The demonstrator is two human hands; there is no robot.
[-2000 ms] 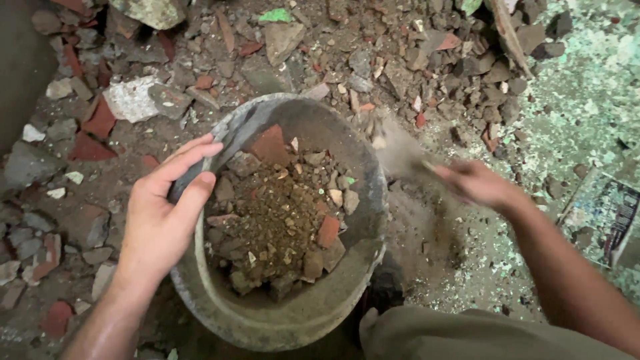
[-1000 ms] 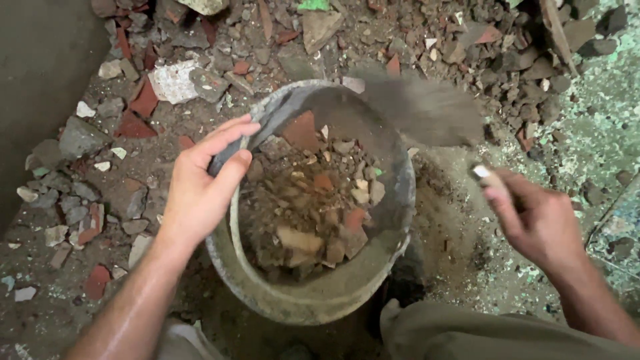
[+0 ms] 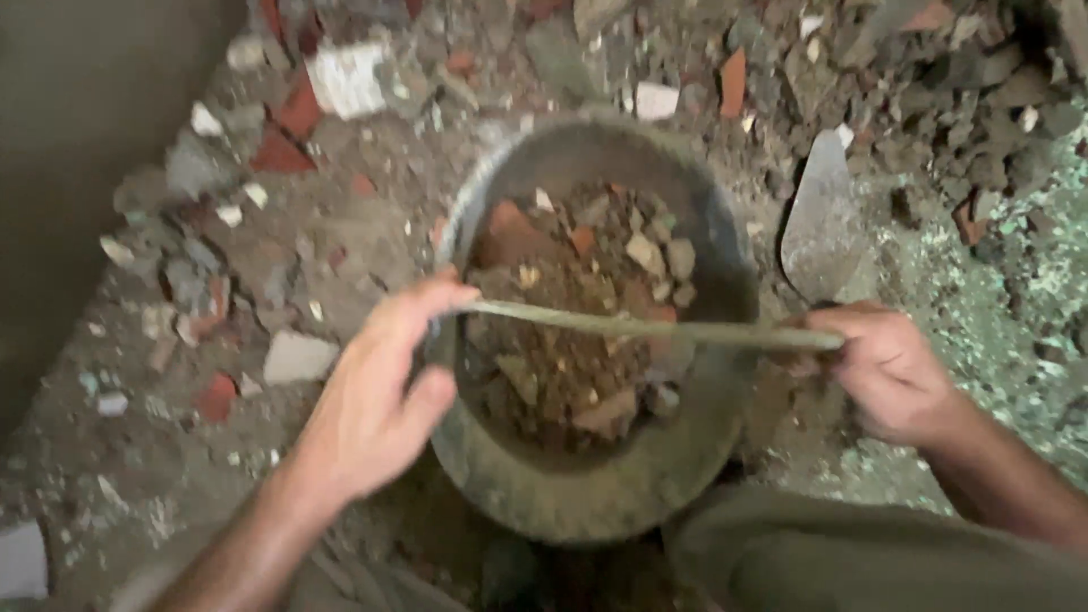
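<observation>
A dusty bucket [image 3: 586,501] stands between my knees, holding soil and rubble [image 3: 578,340] with stones and reddish fragments. Across its mouth runs a thin, pale bucket handle [image 3: 654,328]. The fingers of my left hand [image 3: 382,382] are at the left end of this handle, against the rim, with the thumb apart; how firmly they grip is unclear. My right hand [image 3: 884,365] is closed on the handle's right end, beyond the rim. Just above that hand a pointing trowel [image 3: 823,221] lies on the ground, its blade pointing away and its grip hidden.
Broken stone, soil and reddish shards [image 3: 293,119] cover the ground around the bucket. A pale slab piece [image 3: 299,357] lies to the left. At the upper left is a plain grey-brown surface [image 3: 93,127]. Green and white flecks mark the floor [image 3: 960,280] at right.
The trowel, blurred in my right hand before, now lies on the ground. My right hand has taken hold of the bucket handle, which now spans the opening.
</observation>
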